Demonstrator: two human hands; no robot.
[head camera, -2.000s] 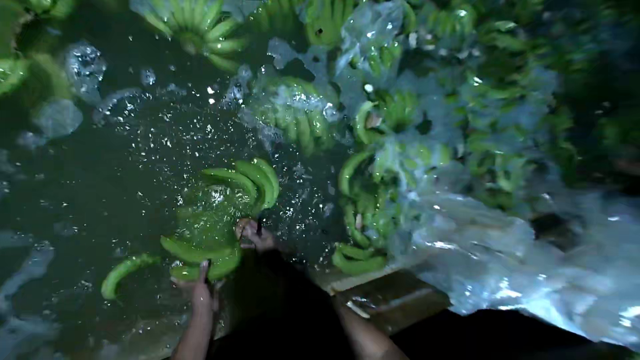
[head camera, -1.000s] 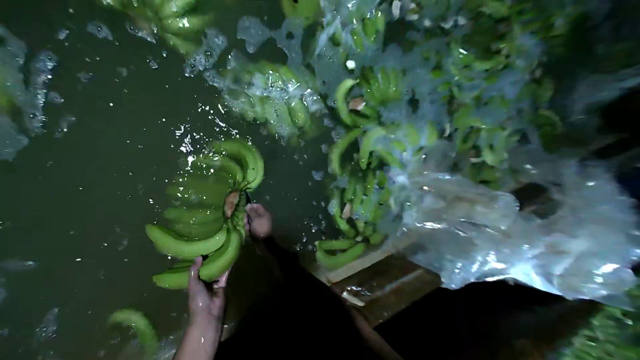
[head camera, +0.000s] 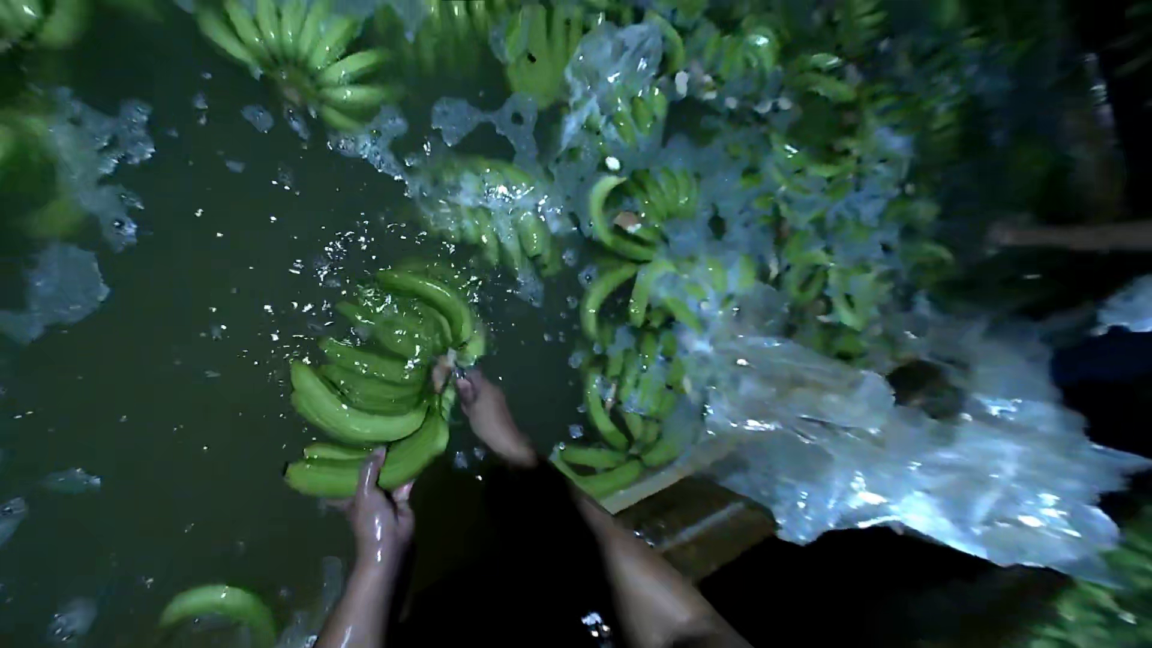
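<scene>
A large hand of green bananas (head camera: 369, 396) lies partly in dark water, left of centre, wet and splashed with droplets. My left hand (head camera: 382, 513) grips its lower bananas, with the thumb on top and the fingers underneath, partly hidden. At the cut crown on the right side is my right hand (head camera: 472, 391); its fingers are partly hidden there, and whether they close on the crown or only touch it is not plain. A single curved green banana (head camera: 220, 605) floats below and to the left.
More hands of green bananas (head camera: 306, 67) float at the top, and others (head camera: 630, 387) crowd the right side amid foam. Clear plastic sheeting (head camera: 864, 432) covers the right, beside a wooden tank edge (head camera: 693, 522). Foam patches (head camera: 63, 288) drift on the left.
One second ago the banana hand was less splashed, with its crown more exposed; now the water around it is churned and my right hand covers part of the crown. The left hand keeps its hold.
</scene>
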